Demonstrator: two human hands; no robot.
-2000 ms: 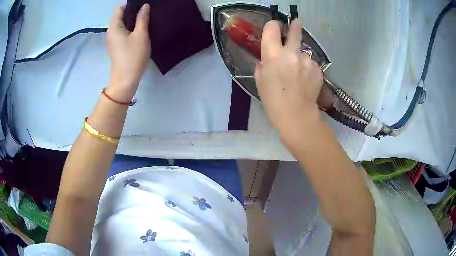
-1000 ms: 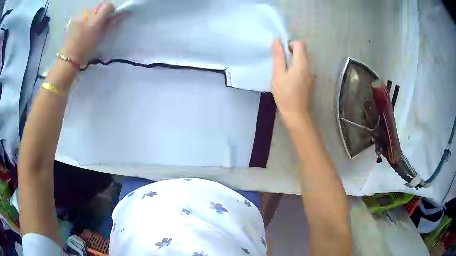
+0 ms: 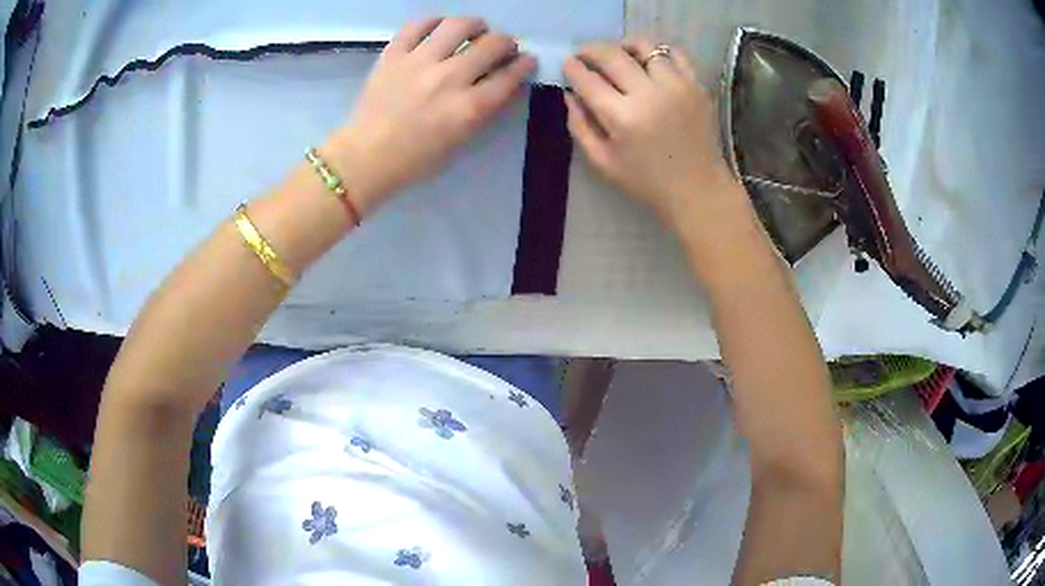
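A pale blue-white garment panel [image 3: 287, 126] lies flat on the padded table, with a dark wavy seam allowance [image 3: 252, 49] along its length and a maroon band [image 3: 543, 195] across its right end. My left hand [image 3: 441, 103] rests on the panel at the right end of the dark line, its fingertips down on the cloth. My right hand [image 3: 642, 120] is just right of it, its fingertips at the top of the maroon band. Whether the fingers pinch the cloth is hidden. The steam iron [image 3: 791, 149] stands to the right of my right hand, untouched.
The padded pressing table [image 3: 653, 309] has its front edge near my body. The iron's hose [image 3: 1014, 286] runs off to the right. More pale cloth hangs at the left edge. A yellow-green basket [image 3: 882, 378] is below right; dark maroon cloth [image 3: 69, 378] is below left.
The maroon piece and the iron were under my hands first; the iron was then set down at right. The lifted panel now lies flat, and my hands have come close together at its right end.
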